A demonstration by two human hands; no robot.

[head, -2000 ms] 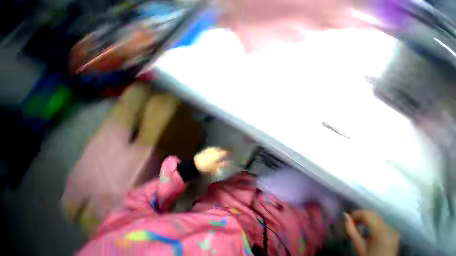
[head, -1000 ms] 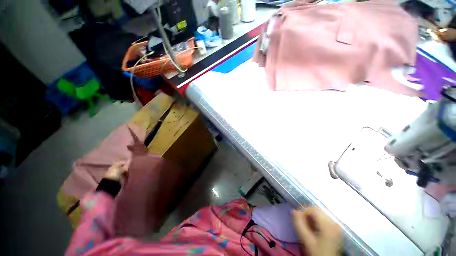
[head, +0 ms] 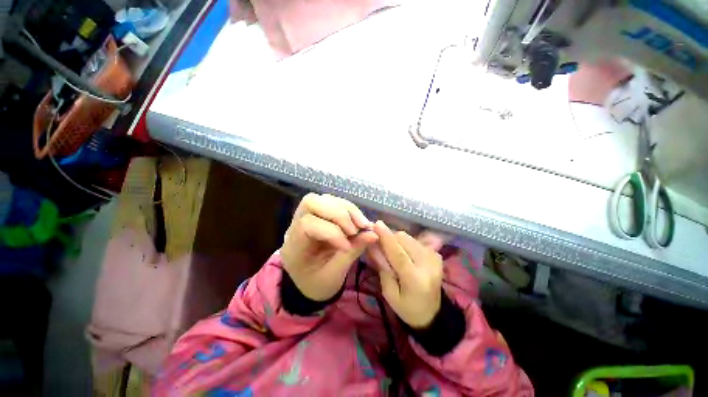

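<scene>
My left hand (head: 322, 244) and my right hand (head: 407, 271) meet at the fingertips over my lap, just in front of the table edge. The fingers are pinched together. A tiny dark bit shows between them, too small to name. The sewing machine (head: 668, 39) stands at the upper right, with its presser foot area over the pale needle plate (head: 466, 105). Scissors with white-and-green loops (head: 640, 205) lie right of the needle plate. Pink cloth (head: 318, 19) lies at the top of the table.
A cardboard box (head: 175, 201) with pink cloth (head: 140, 298) over it stands at the lower left. An orange basket (head: 93, 108) is at the upper left. The graduated table edge (head: 373, 194) runs in front of me. A green-rimmed basket (head: 636, 372) is at the lower right.
My left hand has left the pink cloth at the box and come to the middle. My right hand has moved in to meet it. The view has shifted right, showing the scissors.
</scene>
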